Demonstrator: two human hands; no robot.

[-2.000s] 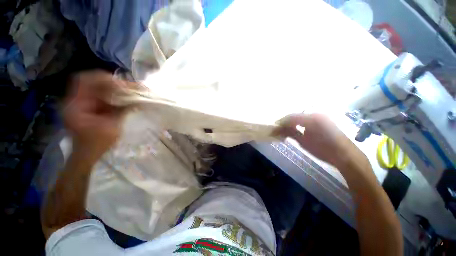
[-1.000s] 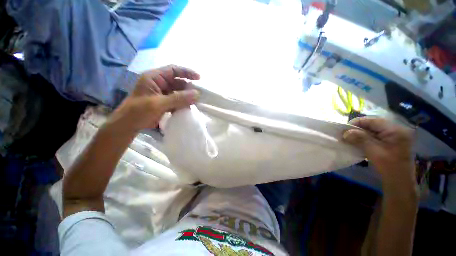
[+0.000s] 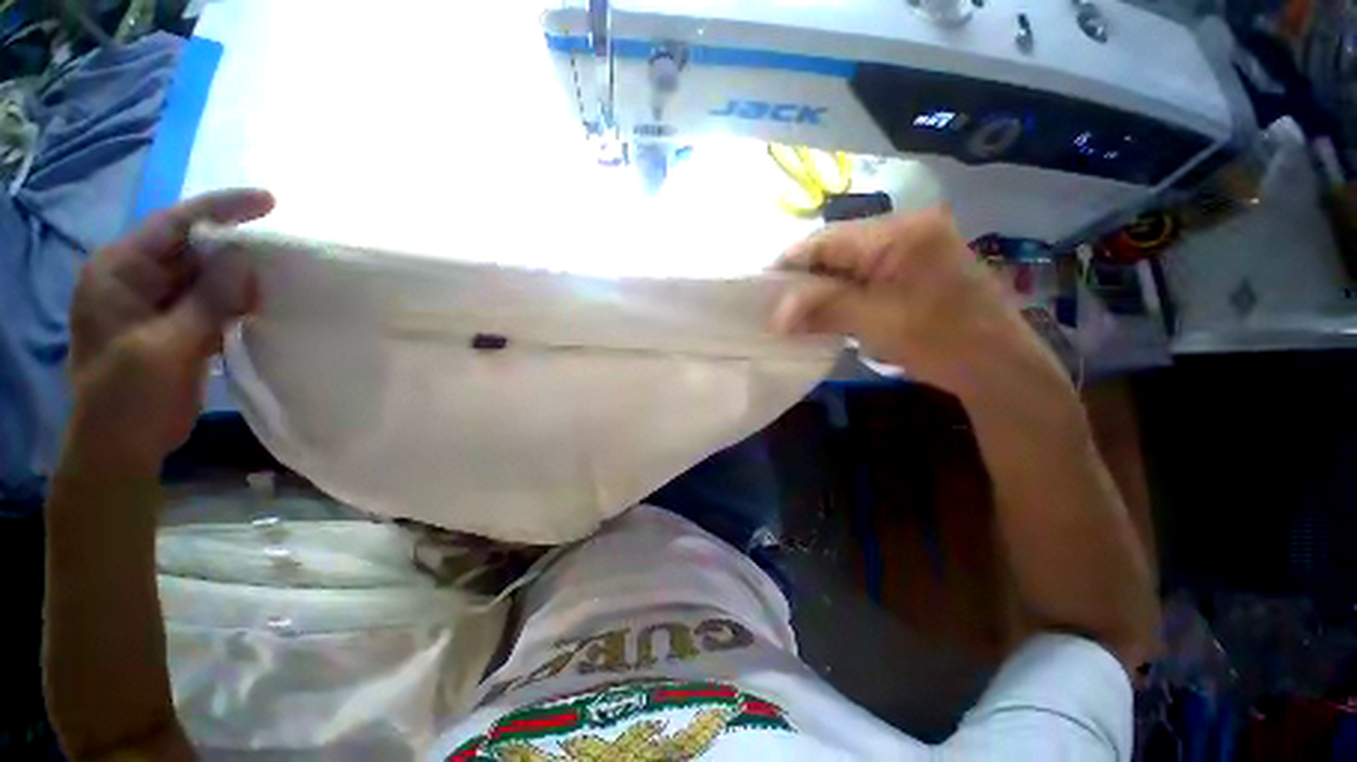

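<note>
A cream garment piece [image 3: 491,410] is stretched between my two hands, its folded top edge taut and its lower part hanging in a curve over my lap. A small dark label [image 3: 488,343] shows on its band. My left hand [image 3: 171,290] pinches the left end of the edge. My right hand [image 3: 878,290] pinches the right end. The needle area [image 3: 607,145] of the sewing machine is behind the cloth, in strong glare, apart from it.
The white machine head [image 3: 744,75] with its dark control panel [image 3: 1012,131] runs across the top. Yellow-handled scissors [image 3: 811,179] and a black object [image 3: 857,207] lie behind my right hand. Cream cloth [image 3: 298,640] is heaped at lower left, blue-grey cloth [image 3: 90,194] at far left.
The view has turned toward the machine, which now spans the top. Both hands have kept hold of the cloth edge, now spread nearly level in front of the needle area.
</note>
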